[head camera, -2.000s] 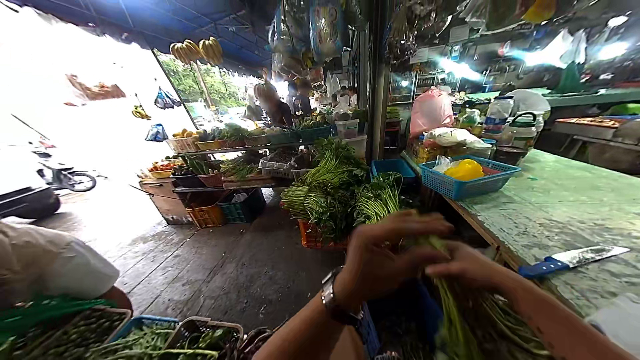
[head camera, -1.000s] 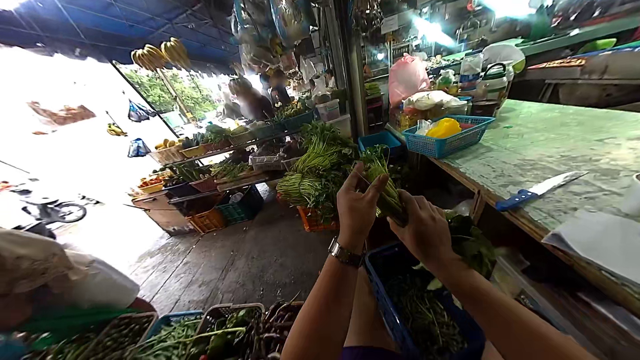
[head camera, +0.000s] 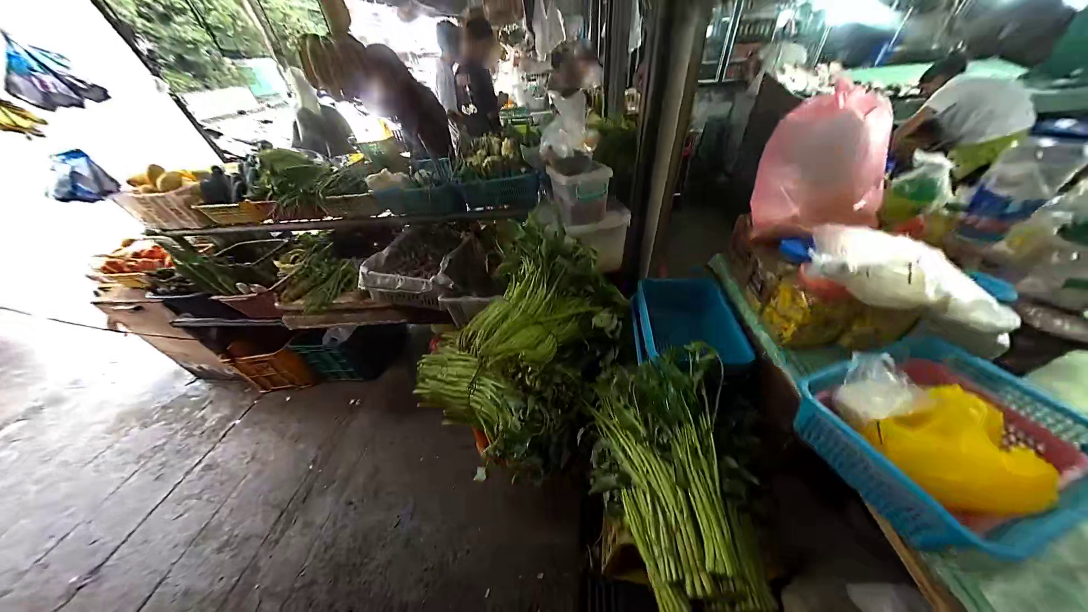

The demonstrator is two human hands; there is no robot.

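Observation:
Neither my left hand nor my right hand is in view. At the lower middle, long green vegetable stalks (head camera: 680, 501) lie in a bundle, leaves toward the back and cut ends toward me. Left of them, a larger pile of leafy green bunches (head camera: 518, 340) rests on an orange crate that shows only a little at its edge. Behind the stalk bundle stands a blue plastic bin (head camera: 697, 323). On the counter to the right, a blue plastic basket (head camera: 884, 476) holds a yellow plastic bag (head camera: 960, 450) and a small clear bag.
Produce shelves (head camera: 340, 223) with baskets of vegetables stand at the back left. A metal post (head camera: 671, 127) rises behind the blue bin. A pink plastic bag (head camera: 820, 161) stands at the counter's far end. Several people are in the background, one (head camera: 977, 110) behind the counter.
Both hands, seen earlier at green stalks, are out of view. The stalk bundle lies uncovered by hands. The view has shifted, and the knife on the counter is out of frame.

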